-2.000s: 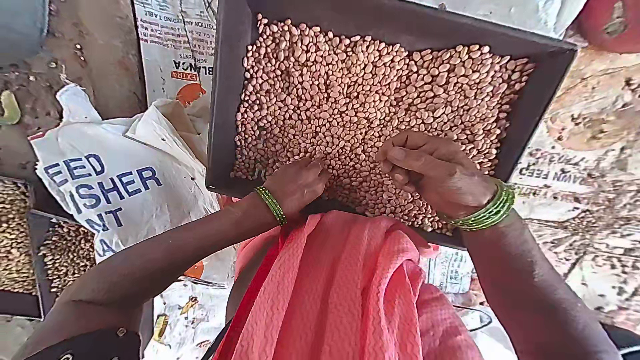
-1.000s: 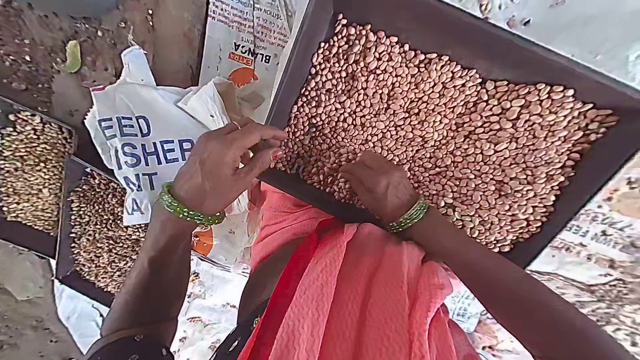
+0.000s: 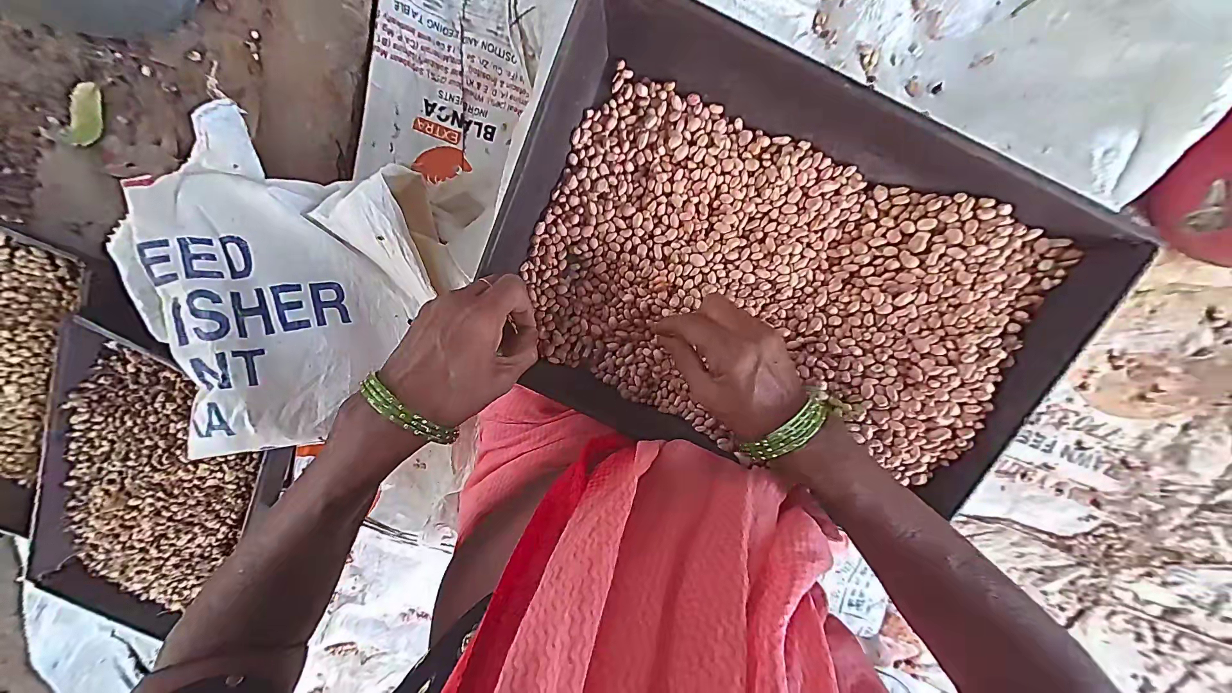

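A dark, shallow rectangular tray [image 3: 972,159] lies tilted in view before me, spread with pinkish-brown beans or nuts [image 3: 770,221]. My left hand [image 3: 472,342] is at the tray's lower left corner, its fingers curled close to the thumb; whether something small is between them cannot be seen. Over the lower part of the heap, my right hand [image 3: 736,361] touches the beans with bent fingertips, which are partly hidden by the hand itself. Green bangles circle both wrists. A pink cloth garment [image 3: 654,568] covers my lap below the tray.
At the left stand two more dark trays, one with brown seeds [image 3: 144,472], the other with paler ones [image 3: 34,356]. A white printed sack [image 3: 260,318] lies beside my left hand. Printed sheets [image 3: 1068,462] cover the ground at right, and a red object [image 3: 1198,202] sits at the right edge.
My left hand was over the beans two seconds ago, then moved out beyond the tray's left edge; its fingers are now more curled at the corner. The view has shifted somewhat.
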